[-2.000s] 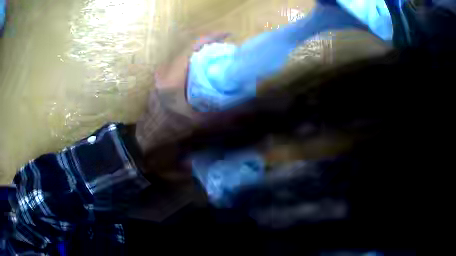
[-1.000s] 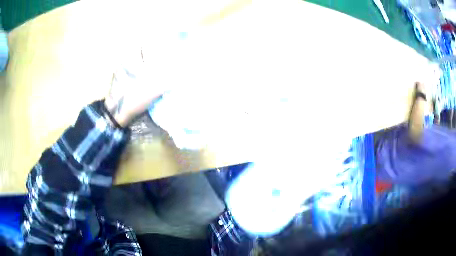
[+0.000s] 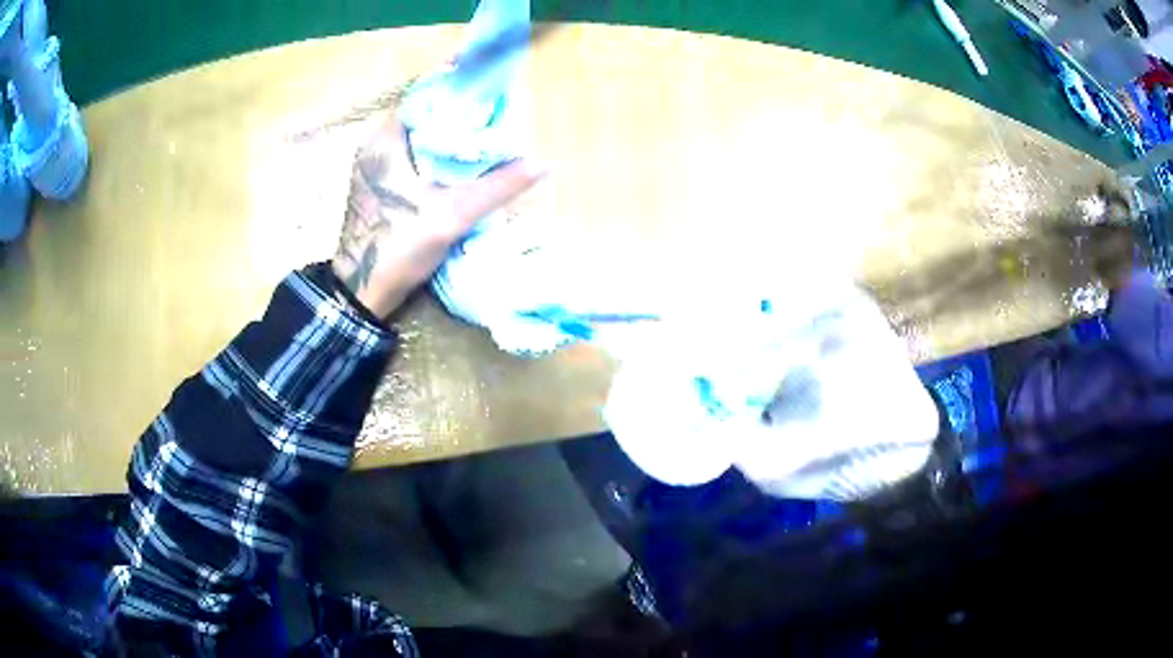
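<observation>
My left hand [image 3: 399, 219], bare, with a dark plaid sleeve, grips a pale blue ruffled cuff [image 3: 457, 122] from which a slender leg [image 3: 502, 32] extends toward the belt. Another pale blue cuff-like part [image 3: 495, 289] lies just below this hand, with a thin blue streak at its right end. My right hand [image 3: 836, 405], in a white knitted glove, is closed around a glaring white rounded thing [image 3: 675, 411] with a blue spot, over the front edge. Glare hides its outline, so I cannot tell whether it is a bottle or a foot.
Joined leg assemblies [image 3: 49, 135] stand at the far left. The green belt [image 3: 720, 26] runs behind the cardboard [image 3: 167, 296] and carries a thin white stick [image 3: 958, 36]. Another person's purple sleeve [image 3: 1093, 392] is at the right, by a blue tote [image 3: 965, 411]. Darkness covers the lower right.
The view has steadied and the glare has lessened. My left hand has shifted right with the cuff. The white rounded thing and my gloved right hand have risen toward the cardboard's front edge.
</observation>
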